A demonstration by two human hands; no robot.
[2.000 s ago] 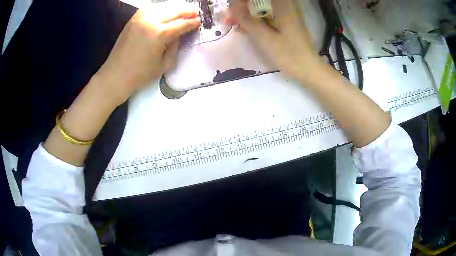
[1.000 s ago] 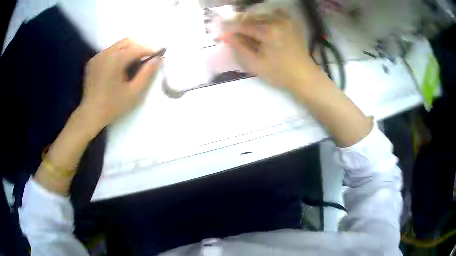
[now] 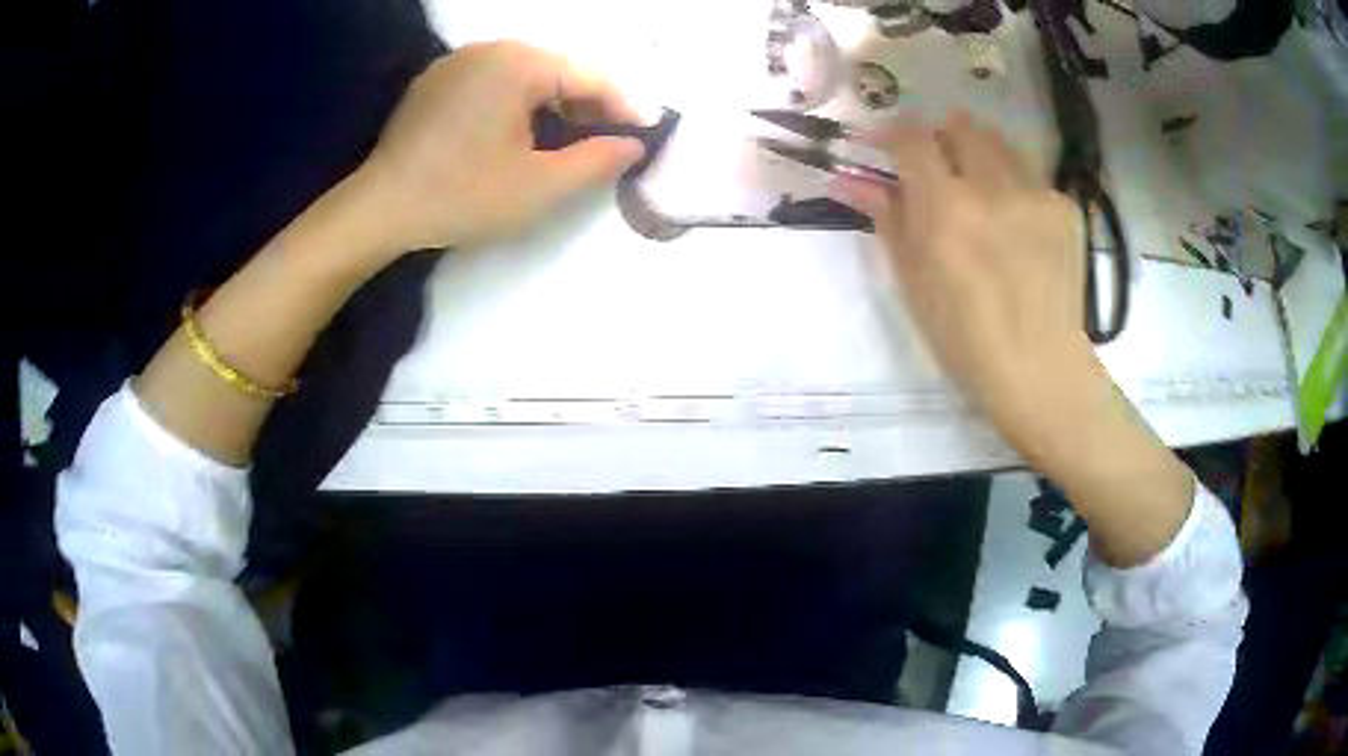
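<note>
My left hand (image 3: pixel 481 155) pinches a small dark fabric piece (image 3: pixel 603 130) between thumb and fingers, with its end sticking out to the right. My right hand (image 3: pixel 968 236) is blurred and holds a thin pointed two-bladed tool (image 3: pixel 828 145), small snips or tweezers, its parted tips towards the dark piece but not touching it. A dark patch (image 3: pixel 821 213) lies on the machine plate below the tool.
Large scissors with black handles (image 3: pixel 1104 273) lie right of my right hand. The white table (image 3: pixel 665 340) has a printed ruler edge. Dark scraps (image 3: pixel 1242 248) lie at the right, near a green strip (image 3: pixel 1323 369). Dark cloth (image 3: pixel 192 118) fills the left side.
My left hand has moved up and right with the dark piece. My right hand has moved right and lower, away from the needle area, and the pointed tool now shows clearly.
</note>
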